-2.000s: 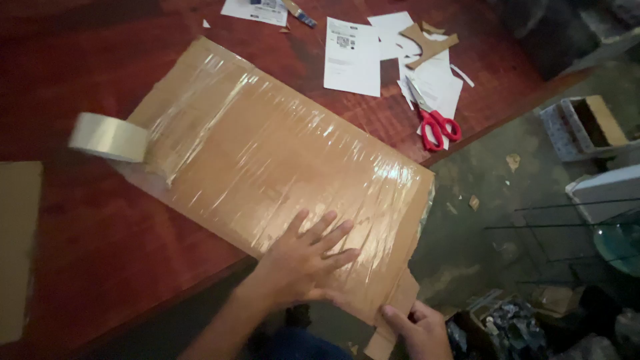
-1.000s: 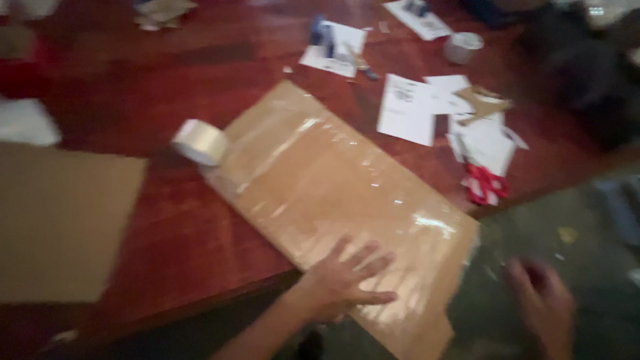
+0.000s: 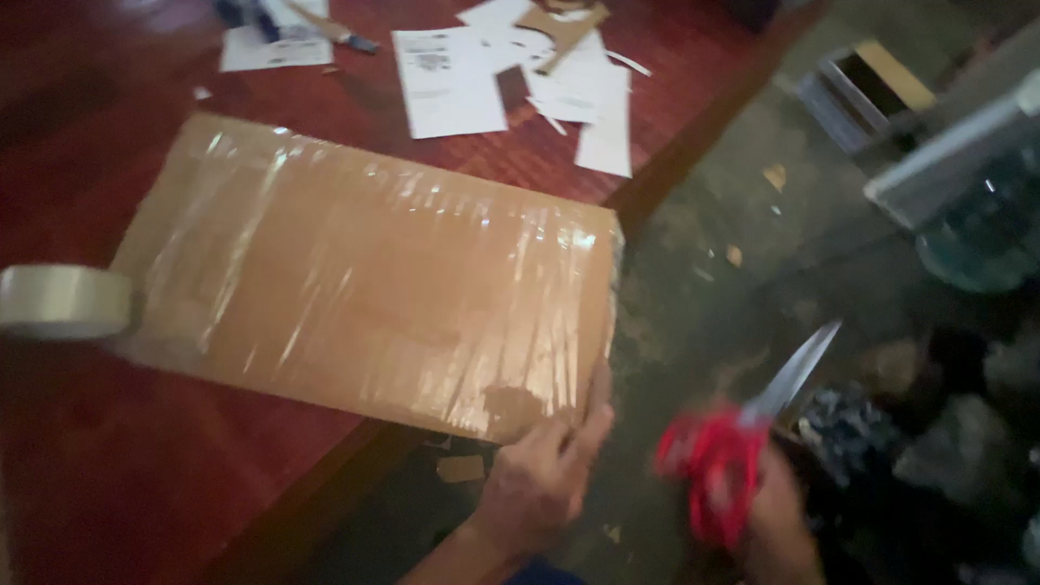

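A flat cardboard piece (image 3: 382,276) covered with strips of clear tape lies on the red wooden table, its near right corner jutting past the edge. My left hand (image 3: 540,467) grips that corner, fingers along its short side. To the right, over the floor, my right hand (image 3: 772,520) holds red-handled scissors (image 3: 727,463) by the handles, blades pointing up and right; this area is blurred. A roll of clear tape (image 3: 65,301) touches or nearly touches the cardboard's left end.
Printed paper sheets (image 3: 451,81) and a cut cardboard scrap (image 3: 561,28) lie at the table's far side, with a knife-like tool (image 3: 357,42) left of them. An open box (image 3: 869,93) and dark bundled things (image 3: 845,431) are on the floor at right.
The red scissors, earlier on the papers, are now in my right hand over the floor. My left hand has moved from the cardboard's face to its near right corner.
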